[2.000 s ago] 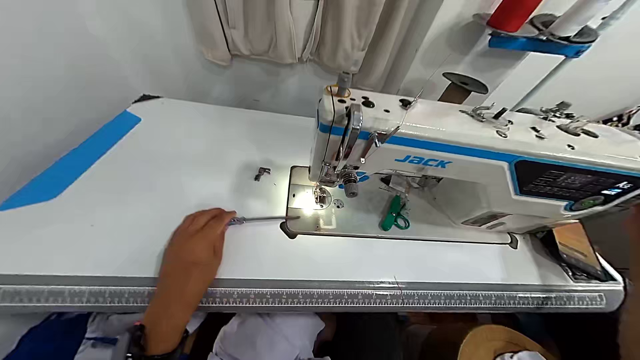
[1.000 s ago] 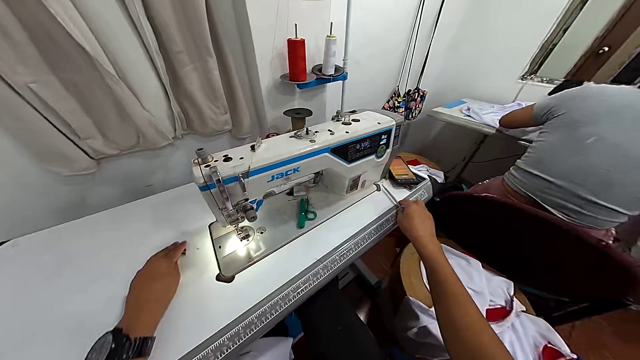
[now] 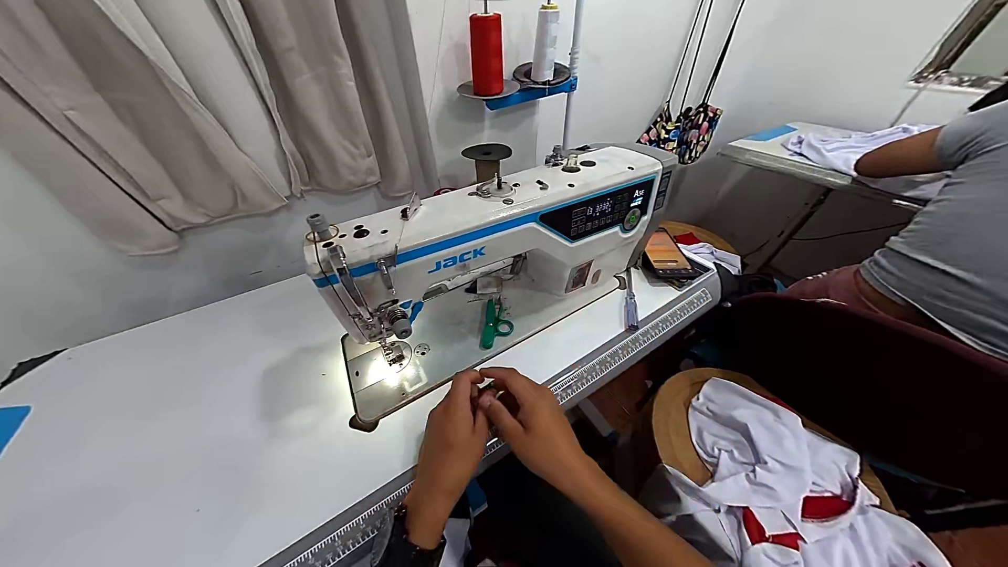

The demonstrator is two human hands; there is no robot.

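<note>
My left hand [image 3: 455, 441], with a black watch or band at the wrist, and my right hand [image 3: 539, 433] meet at the fingertips over the table's front edge. Between their fingers is a small dark part [image 3: 488, 387], mostly hidden. Behind them stands a white Jack sewing machine [image 3: 488, 228], its lamp lighting the needle plate [image 3: 400, 356]. Green-handled thread snips [image 3: 492, 324] lie on the machine bed. A screwdriver with a clear handle [image 3: 631, 310] rests near the right end of the table, apart from both hands.
Red [image 3: 487, 55] and white thread cones [image 3: 545, 43] stand on a rack behind the machine. A phone [image 3: 666, 253] lies at the table's right end. White and red garments [image 3: 768, 449] cover a round wooden stool [image 3: 677, 425]. Another person in a grey shirt [image 3: 953, 244] works at the far right.
My right hand has left the screwdriver at the table's right end and come to my left hand. The small dark part seen on the tabletop two seconds ago no longer lies there. The view has swung right.
</note>
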